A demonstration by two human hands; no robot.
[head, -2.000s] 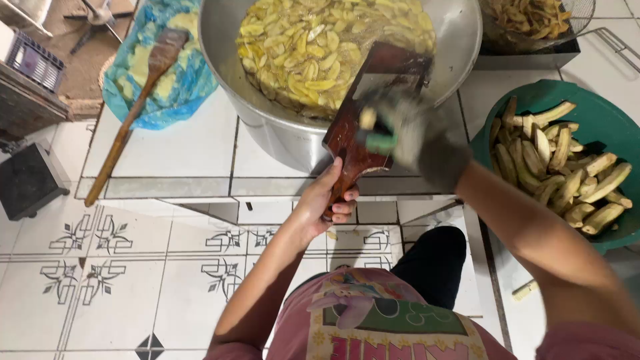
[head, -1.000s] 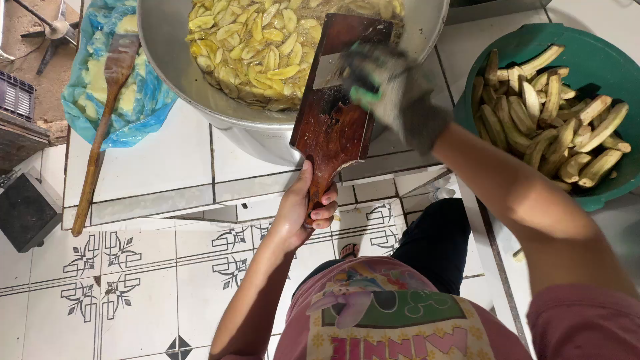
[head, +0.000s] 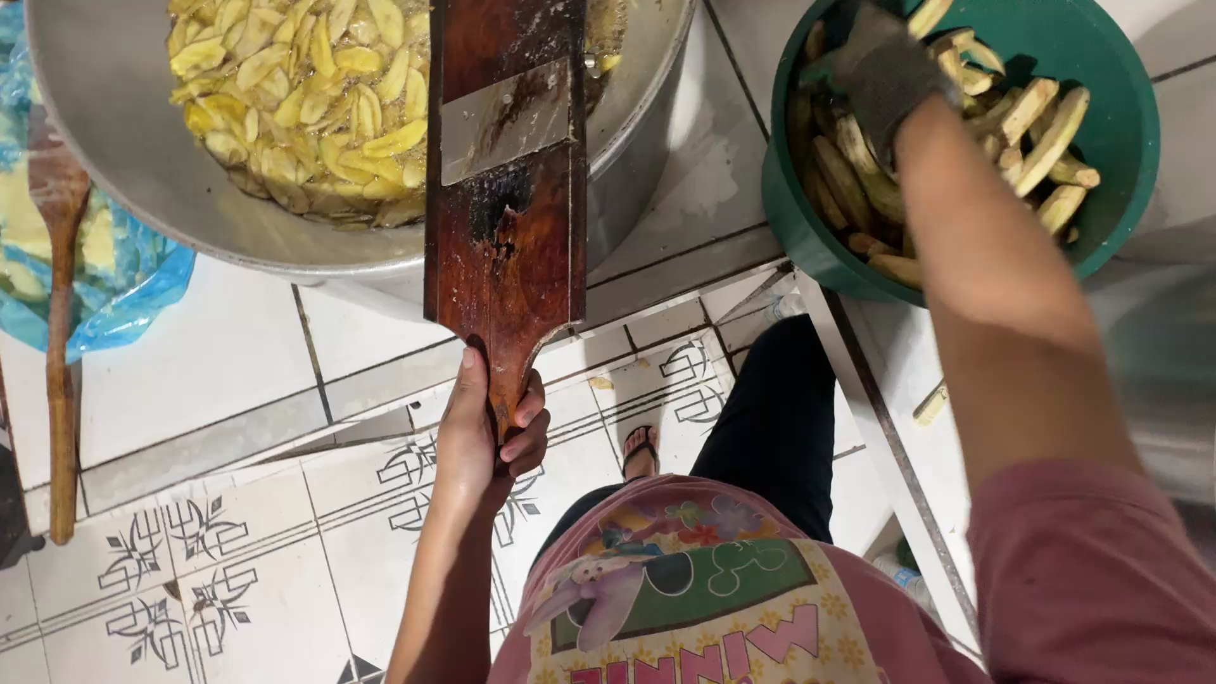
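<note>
My left hand (head: 496,423) is closed around the handle of a dark wooden slicer board (head: 508,252) with a metal blade plate (head: 508,119). The board lies over the rim of a large metal pot (head: 128,180), where yellow plantain slices (head: 304,85) sit in bubbling oil. My right hand (head: 879,76), in a dark glove, reaches into a green plastic basin (head: 1116,180) of peeled plantains (head: 1050,138). Its fingers are partly hidden among the basin's contents, so whether they grip anything does not show.
A wooden spatula (head: 62,285) rests at the left, over a blue plastic bag (head: 142,304) with yellow pieces. The tiled counter's front edge (head: 209,432) runs below the pot. A small plantain piece (head: 931,404) lies on the right-hand tiled surface.
My right hand has moved right, from over the slicer board into the green basin. The blade plate, partly covered by it before, is now uncovered. My left hand keeps its hold on the handle.
</note>
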